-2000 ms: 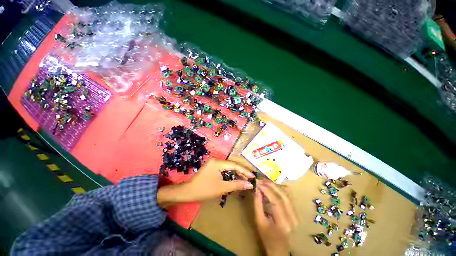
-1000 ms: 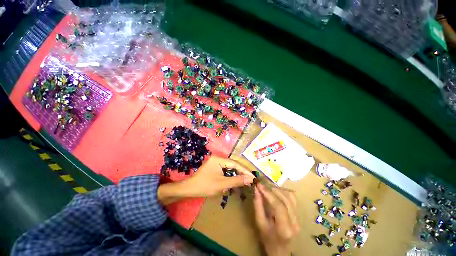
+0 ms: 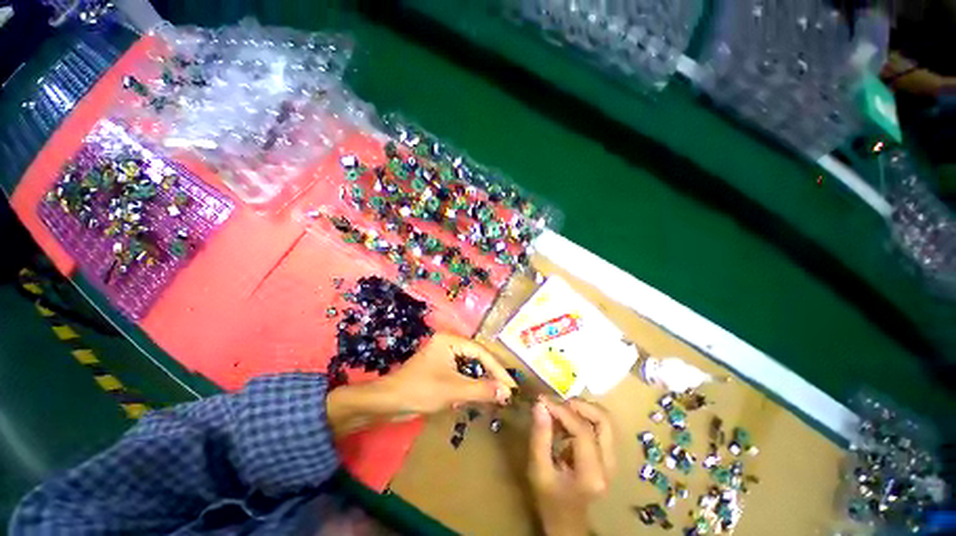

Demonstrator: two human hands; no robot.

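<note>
My left hand (image 3: 435, 379) is beside the black heap, its thumb and forefinger together at a tiny dark part (image 3: 514, 375); blur hides its detail. My right hand (image 3: 569, 452) is just to the right, fingers curled and fingertips a little apart from the left hand's. Whether it holds a tiny piece cannot be told. More black parts (image 3: 470, 366) show within the curve of my left hand, and a few loose ones (image 3: 459, 429) lie below it on the tan board (image 3: 461, 492). The heap of black parts (image 3: 377, 327) lies on the red mat (image 3: 236, 314).
Green-and-silver pieces (image 3: 681, 455) lie scattered at right. A white card (image 3: 603, 356) and small white bottle (image 3: 674, 374) lie beyond my hands. Modules (image 3: 430, 209) cover a clear tray; a purple tray (image 3: 204, 204) of parts and clear blister trays (image 3: 246, 94) are at left. A person's arm (image 3: 922, 79) shows upper right.
My hands, fingertips together before, are now slightly apart. The small dark part is nearer my left fingertips. The whole view has shifted slightly.
</note>
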